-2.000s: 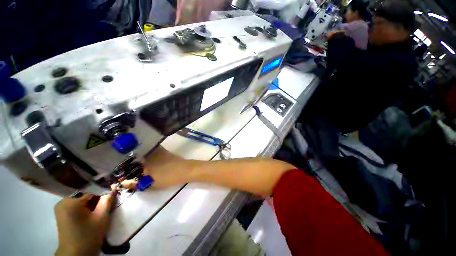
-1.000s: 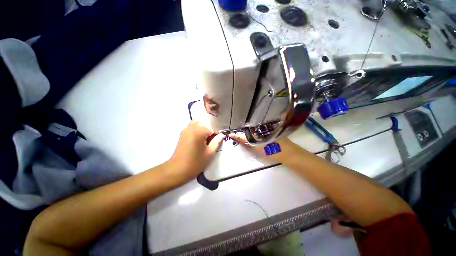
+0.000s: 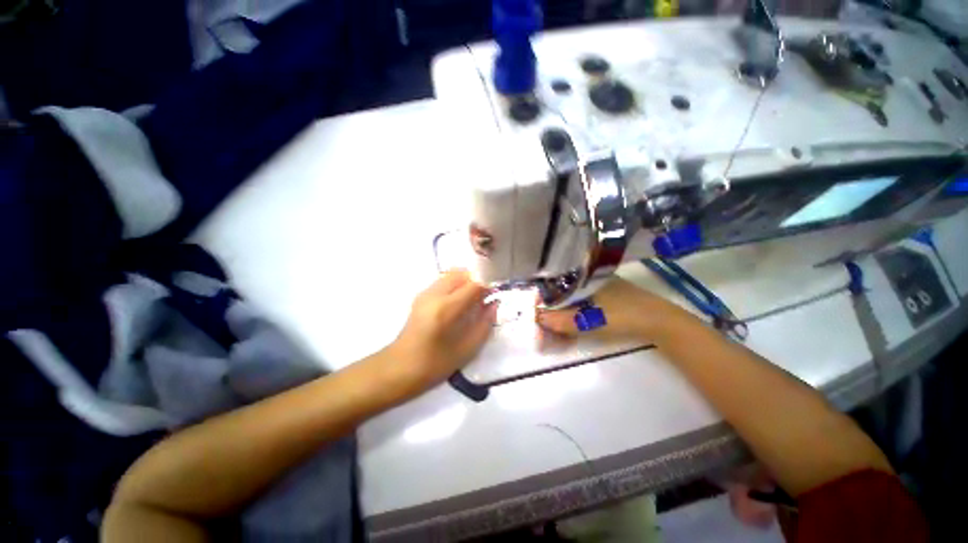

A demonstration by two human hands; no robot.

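The white sewing machine head (image 3: 520, 202) stands over the white table. Its needle area (image 3: 518, 308) is lit brightly. My left hand (image 3: 451, 323) is at the left of the needle area, fingertips bunched near the presser foot. My right hand (image 3: 600, 313) reaches in from the right, partly behind a blue knob (image 3: 589, 316), with its fingertips at the lit spot. Any thread between the fingertips is too small to tell. A thread (image 3: 741, 138) runs down to the tension parts beside another blue knob (image 3: 677, 241).
Navy and grey fabric (image 3: 202, 345) is heaped at the left. Blue-handled snips (image 3: 685, 288) lie right of the needle area. A loose thread (image 3: 565, 435) lies near the measuring strip (image 3: 594, 477) on the front edge. A control box (image 3: 915, 297) is at the right.
The view has swung round to the machine's left end, then shifted slightly. My fingertips, close together one second ago, are now a little apart, and the needle area is brighter.
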